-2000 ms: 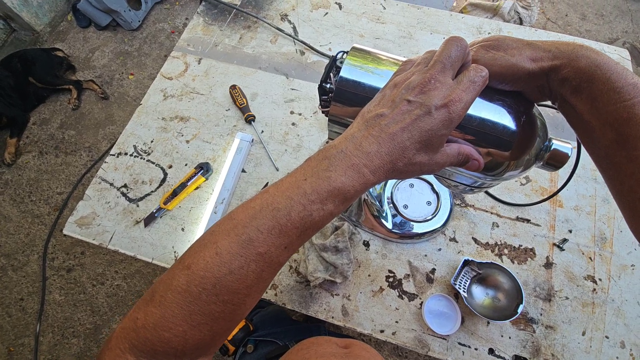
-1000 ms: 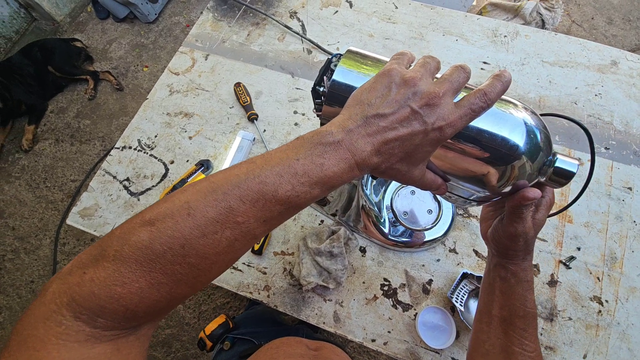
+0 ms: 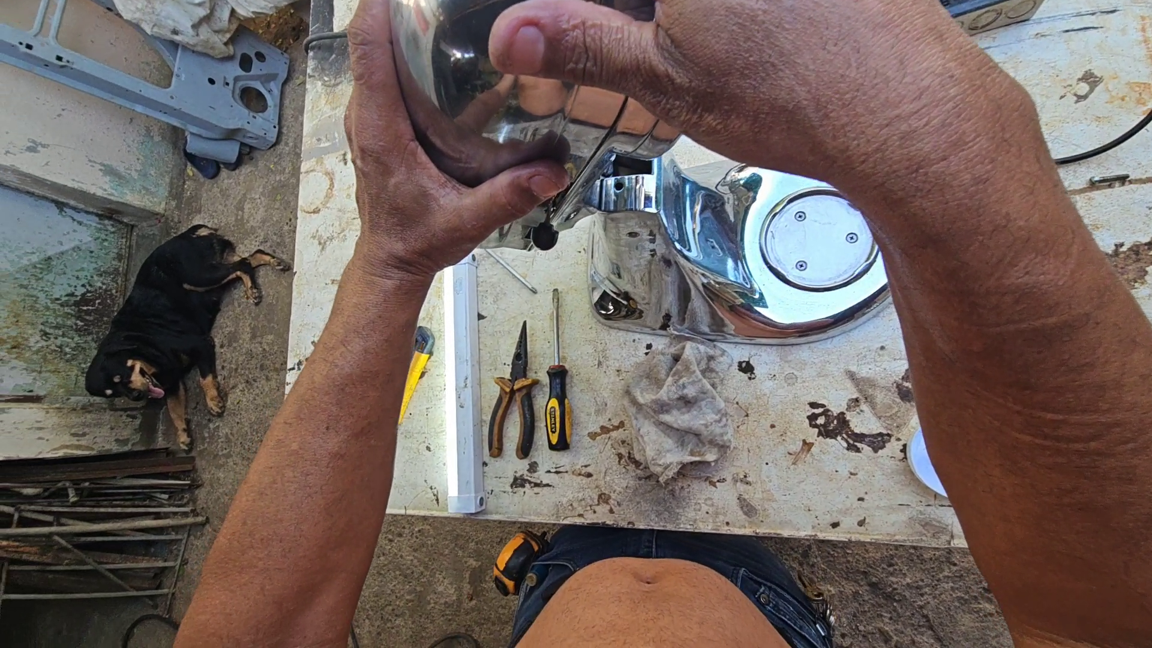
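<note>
A polished metal motor housing of a stand mixer (image 3: 459, 90) is held between both hands at the top of the head view. My left hand (image 3: 405, 171) wraps its near left side, thumb pointing right along the lower edge. Over its right side lies my right hand (image 3: 666, 72), the thumb stretched across the shiny surface; its other fingers are cut off or hidden. The chromed base and stand (image 3: 765, 261) rest on the table just below and right of the housing. A crumpled grey rag (image 3: 679, 405) touches the table near the base.
Needle-nose pliers (image 3: 515, 396), a yellow-and-black screwdriver (image 3: 558, 409), a white strip light (image 3: 463, 396) and a yellow utility knife (image 3: 416, 373) lie on the worn white table (image 3: 576, 486). A white round cap (image 3: 925, 463) is by my right forearm. A dog (image 3: 171, 315) lies on the floor at left.
The view has shifted a lot. My left hand has moved from the top of the housing to its left side, and my right hand from its rounded end to over its right side.
</note>
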